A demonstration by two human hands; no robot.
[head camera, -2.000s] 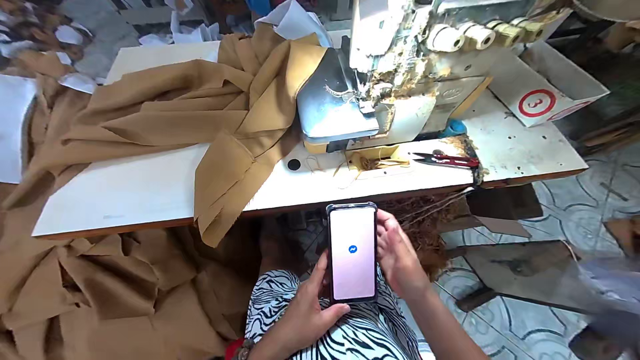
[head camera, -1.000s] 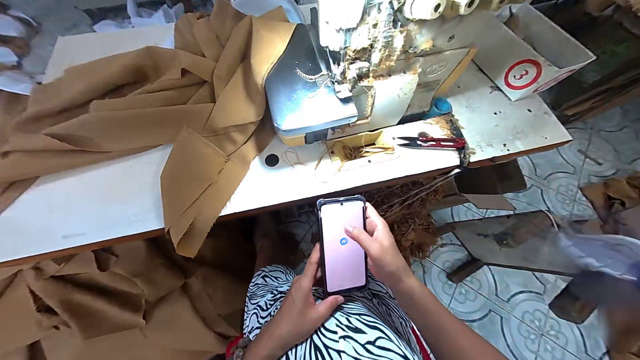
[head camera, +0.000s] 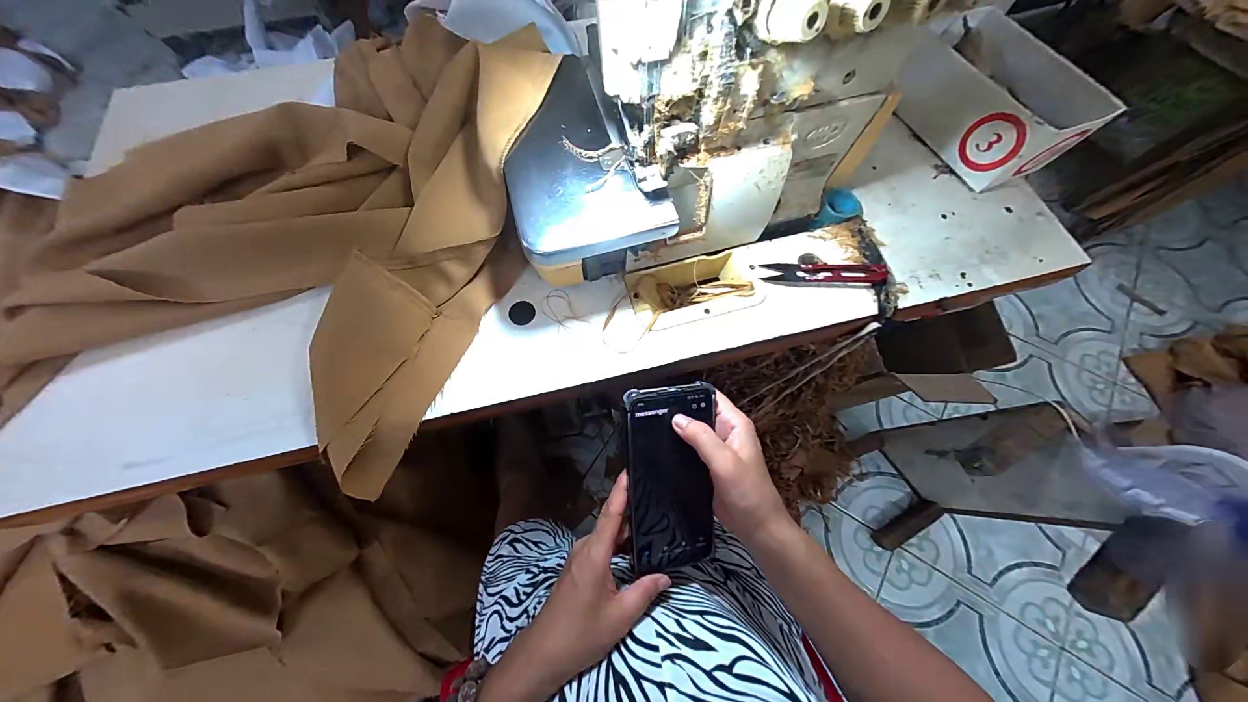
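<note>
A smartphone (head camera: 671,487) in a dark case, its screen mostly black, is held upright over my lap. My left hand (head camera: 595,590) grips its left side and lower edge. My right hand (head camera: 736,463) is around the upper right edge, with the thumb over the top of the screen. Beyond the phone stands an overlock sewing machine (head camera: 721,146) with its lamp lit. Brown fabric (head camera: 390,283) lies left of it and hangs over the table's front edge. Red-handled thread snips (head camera: 829,274) rest by a yellow tray (head camera: 692,291) of thread scraps.
A white box (head camera: 1004,117) sits at the right end of the sewing table (head camera: 195,390). More brown fabric (head camera: 175,585) is heaped below the table at left. Thread waste (head camera: 804,419) hangs under it. A low wooden bench (head camera: 1004,468) stands on the tiled floor at right.
The phone's screen has turned from a pale page with a blue icon to a dark one. My right thumb has moved from mid-screen to near its top.
</note>
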